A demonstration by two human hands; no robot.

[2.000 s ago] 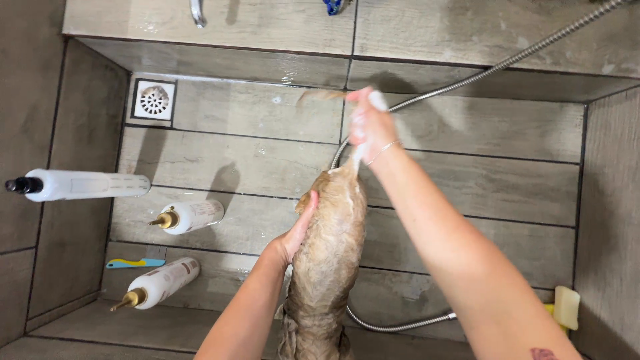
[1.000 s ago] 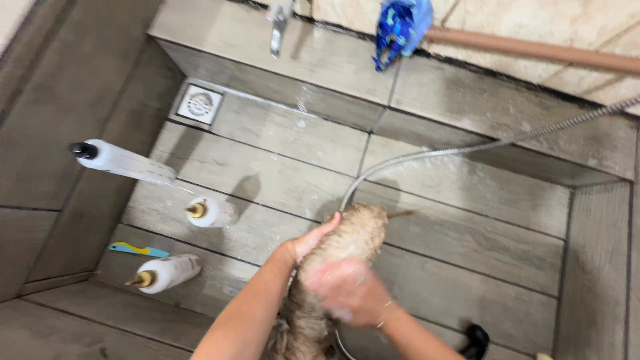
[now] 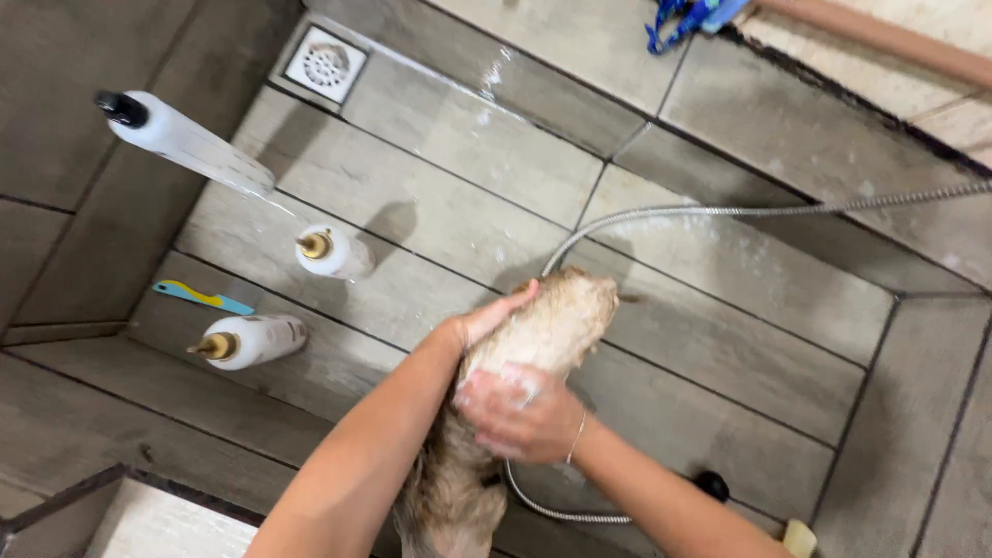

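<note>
A small wet dog with tan, matted fur [image 3: 554, 322] stands in a tiled wash basin, its rump toward the upper right and its front end at the bottom edge, partly cut off. My left hand [image 3: 496, 316] rests against the dog's left flank, fingers along the fur. My right hand [image 3: 523, 411] lies on its back with whitish lather on the fingers, somewhat blurred. The thin tail [image 3: 635, 298] sticks out beyond the rump. A metal shower hose [image 3: 666, 212] passes behind the dog and shows again below my right hand.
Left of the dog are a tall white bottle with a black cap [image 3: 198, 143], two white bottles with gold nozzles [image 3: 337, 253] [image 3: 260, 341], and a blue-yellow comb [image 3: 203, 297]. A floor drain [image 3: 325, 64] lies beyond. A black object [image 3: 711, 486] and a pale yellow one [image 3: 799, 538] sit lower right.
My right hand has gone from the dog's raised tail down to its back. My left hand stays at the dog's side. The view has turned and come closer.
</note>
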